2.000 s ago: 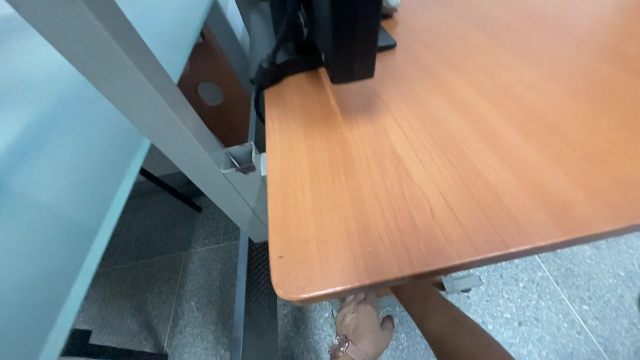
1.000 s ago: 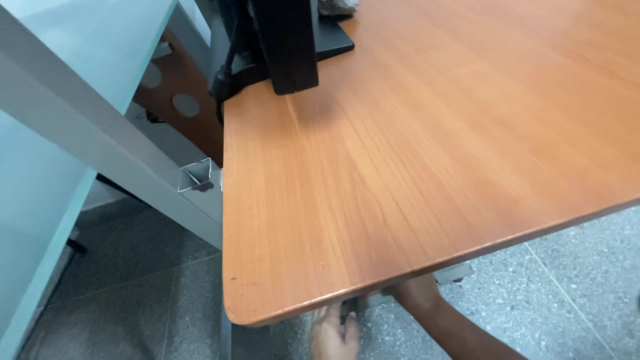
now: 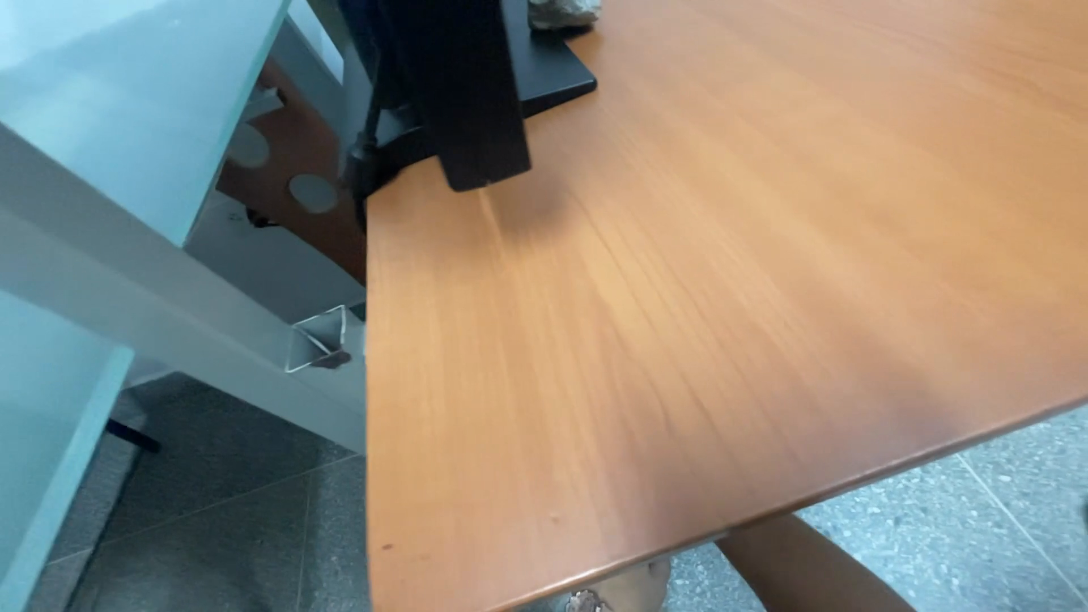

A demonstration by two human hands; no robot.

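Note:
The wooden desktop [image 3: 722,280] fills most of the view. Below its front edge, part of my left hand [image 3: 633,586] shows near the wrist, with a bracelet or watch [image 3: 586,602] on it. The fingers are hidden under the board. To the right, my right forearm [image 3: 807,565] reaches up beneath the same edge, and the hand at its end is hidden by the desktop. What either hand touches there cannot be seen.
A black monitor [image 3: 459,93] on a black base [image 3: 552,72] stands at the desk's far left corner, cables behind it. Left of the desk are a grey metal beam [image 3: 170,263] with an open square tube end [image 3: 321,340], and a glass top [image 3: 127,93]. Speckled floor tiles [image 3: 1003,510] lie below.
My left hand, with its fingers partly seen before, is now mostly under the desktop. My right hand, partly visible one second ago, is hidden. The view has shifted closer over the desk.

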